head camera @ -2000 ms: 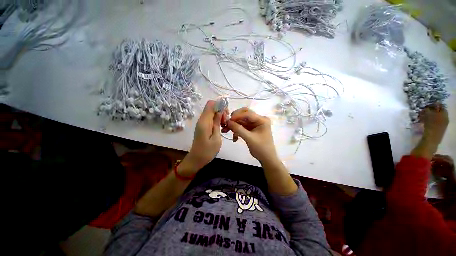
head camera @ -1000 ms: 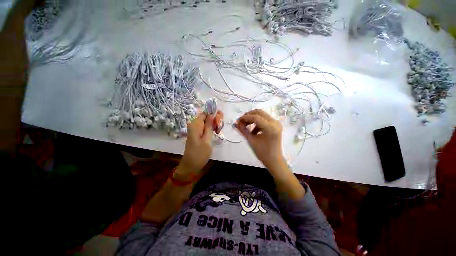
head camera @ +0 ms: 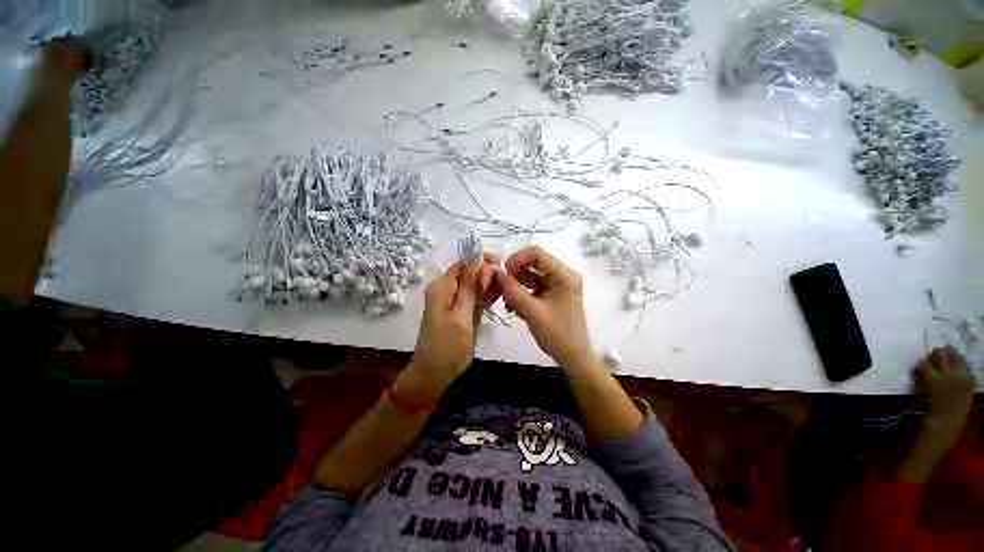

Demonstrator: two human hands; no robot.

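My left hand (head camera: 447, 323) is closed around a small folded white cord bundle (head camera: 469, 250), whose looped top stands up above the fingers. My right hand (head camera: 548, 305) is beside it, with thumb and forefinger pinched together against the bundle's side; what the fingertips hold is too small to tell. A short cord end hangs below, between the hands. Loose tangled white cords (head camera: 637, 194) lie beyond and right of my hands. A dense pile of bundles (head camera: 335, 226) lies left of my hands, its white knobs toward the table edge.
More bundle heaps lie at the back centre (head camera: 610, 49) and right (head camera: 904, 156). A filled clear plastic bag (head camera: 779, 54) is at the back right. A black smartphone (head camera: 831, 321) lies at the right. Another person's arm (head camera: 38, 173) reaches in at far left, and a hand (head camera: 945, 386) shows at far right.
My right hand has moved back against the bundle after being apart from it one second ago. An arm has come further in at far left and a hand is back at far right.
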